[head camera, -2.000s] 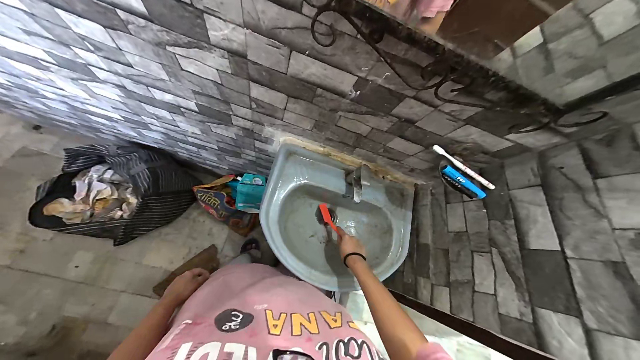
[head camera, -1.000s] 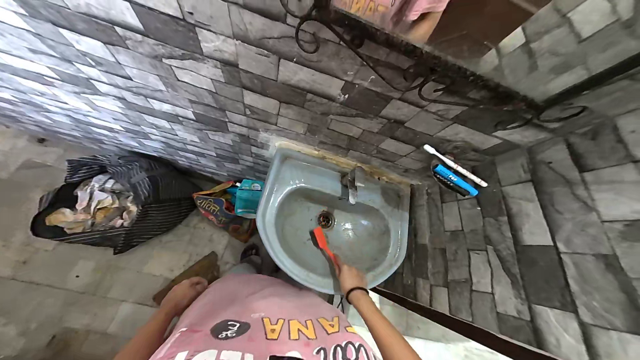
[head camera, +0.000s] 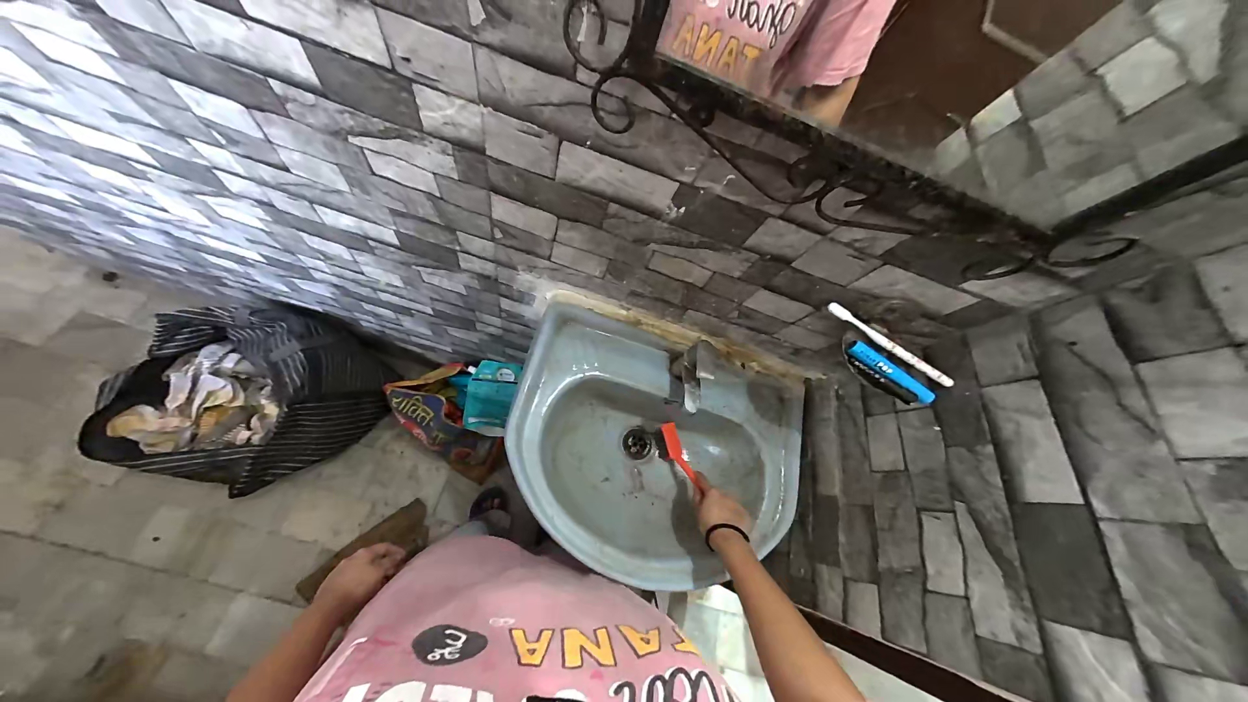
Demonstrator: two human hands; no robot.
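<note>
My right hand, with a black band at its wrist, grips the handle of an orange-red brush. The brush's head is over the bowl of a pale blue-grey washbasin, just right of the drain; its bristle side looks dark. Contact with the bowl cannot be told. A metal tap stands at the back of the basin. Brownish specks mark the bowl below the drain. Beside my pink shirt, my left hand hangs with its fingers curled, holding nothing visible.
A striped dark bag with crumpled cloths or paper, a printed bag and a teal pack lie left of the basin. A white toothbrush and a blue packaged item rest at right. An iron-framed mirror hangs above.
The brush was left of and below the drain one second ago; it is now to the drain's right. My right hand still holds it. My left hand stays beside the shirt.
</note>
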